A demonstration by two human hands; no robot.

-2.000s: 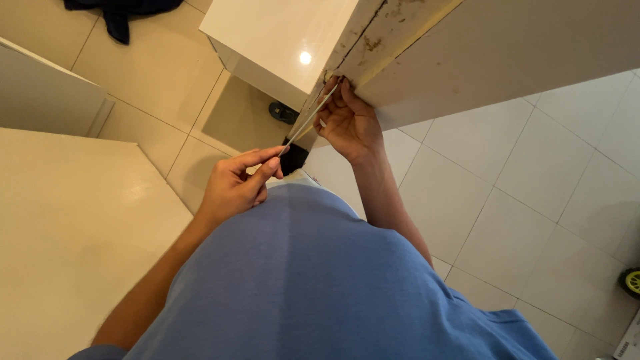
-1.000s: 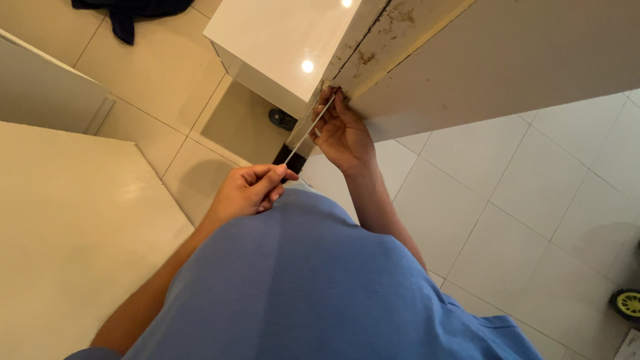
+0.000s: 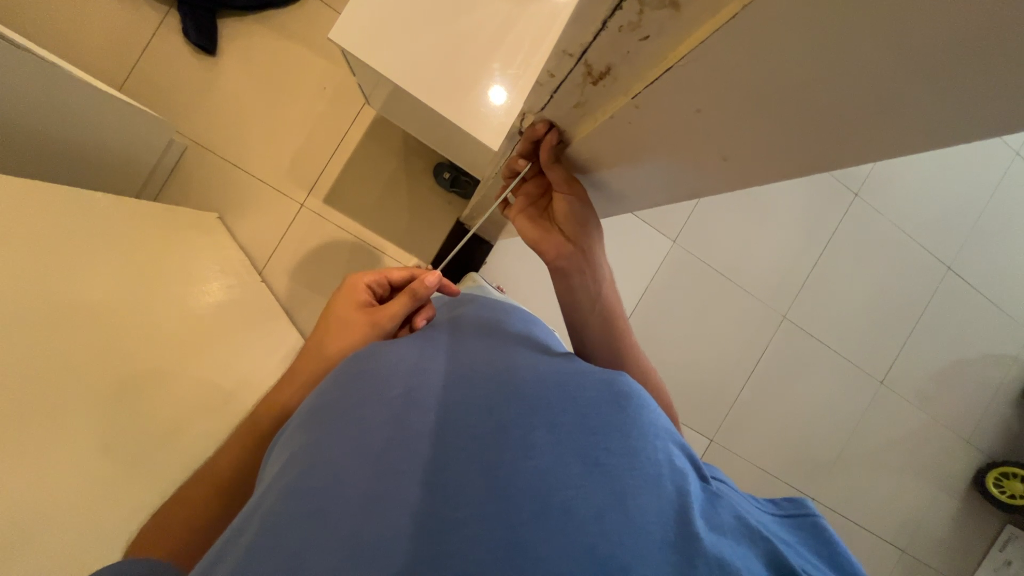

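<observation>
A thin pale cord or rod (image 3: 485, 217) runs on a slant between my two hands. Its lower end is pinched between the thumb and fingers of my left hand (image 3: 386, 306), just above the blue shirt. My right hand (image 3: 552, 192) is higher up, beside the edge of a stained pale wall or frame (image 3: 596, 76) with a dark crack. The fingers of the right hand are curled at the strand's upper end, and their tips touch or nearly touch the frame. What exactly lies between those fingertips is hidden.
A glossy white cabinet (image 3: 448, 56) juts out left of my right hand, with a dark slipper or shoe (image 3: 456, 179) beneath it. A cream panel (image 3: 136, 344) stands at left. Dark cloth (image 3: 200, 24) lies on the tiled floor. A yellow-hubbed wheel (image 3: 1004, 486) is at far right.
Two seconds ago two strands showed between my hands; one shows now. My left hand has shifted slightly, and my right hand stays by the frame.
</observation>
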